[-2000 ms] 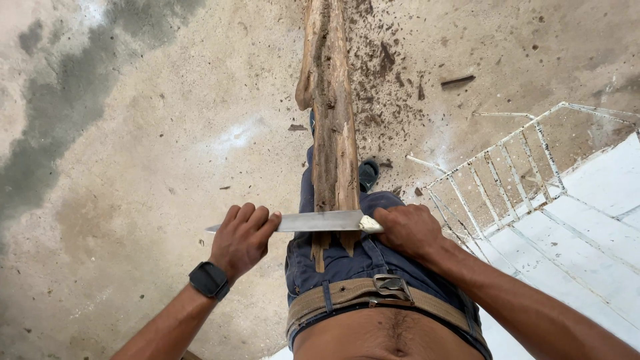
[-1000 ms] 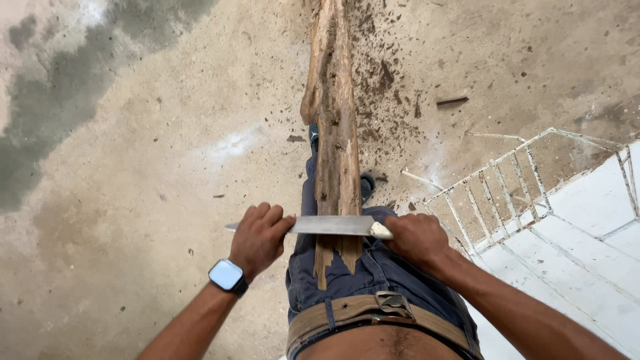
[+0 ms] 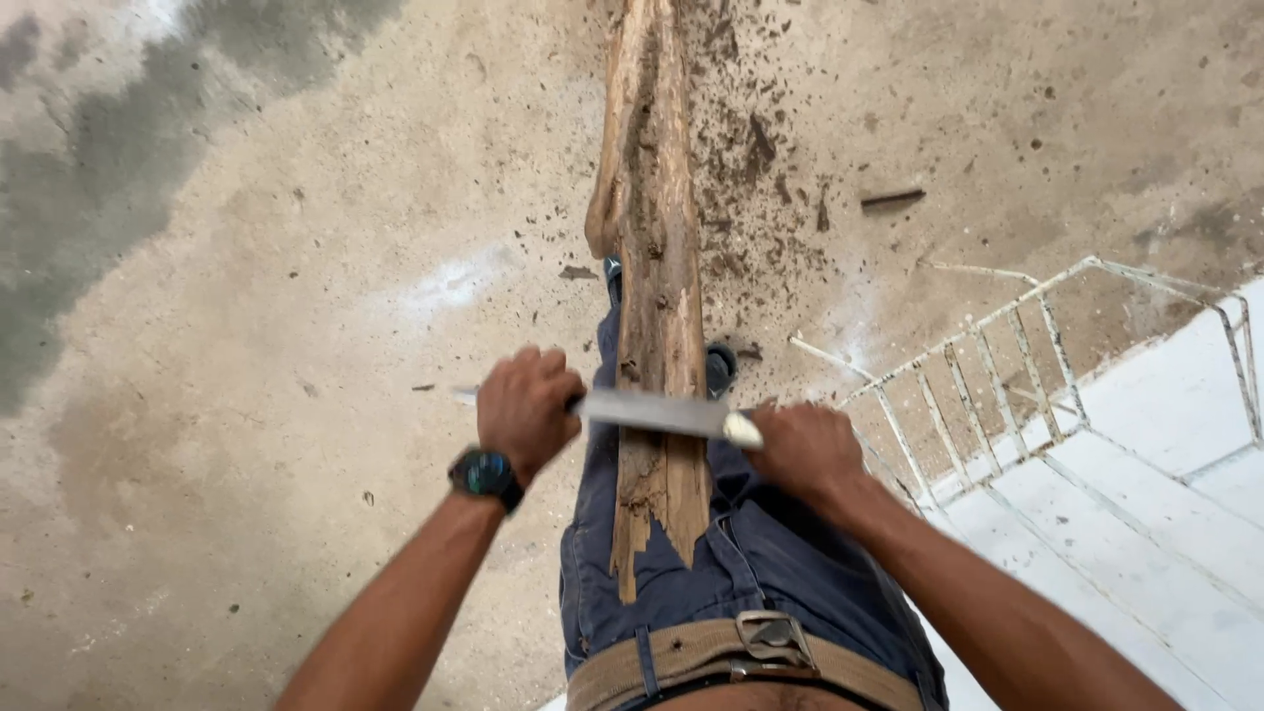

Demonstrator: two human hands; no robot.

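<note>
A long, rough wooden log (image 3: 660, 296) with a splintered near end lies lengthwise between my legs, in the middle of the head view. Across it, near that end, lies the wide steel blade of a large knife (image 3: 657, 413), slightly blurred. My left hand (image 3: 528, 410) is closed around the blade toward its tip, which sticks out at the left. On the other side, my right hand (image 3: 810, 444) grips the handle, whose pale end shows beside the blade. A smartwatch (image 3: 485, 474) is on my left wrist.
Bark chips and wood crumbs (image 3: 760, 178) litter the concrete floor (image 3: 346, 247) beyond and right of the log. A dark stick (image 3: 892, 198) lies farther right. At the right stands a rusty white metal rack (image 3: 997, 385) by a white surface (image 3: 1116, 513). My shoes (image 3: 721, 367) flank the log.
Both hands and the knife have moved away from my belt along the log over the last second. The grip on the knife stays the same.
</note>
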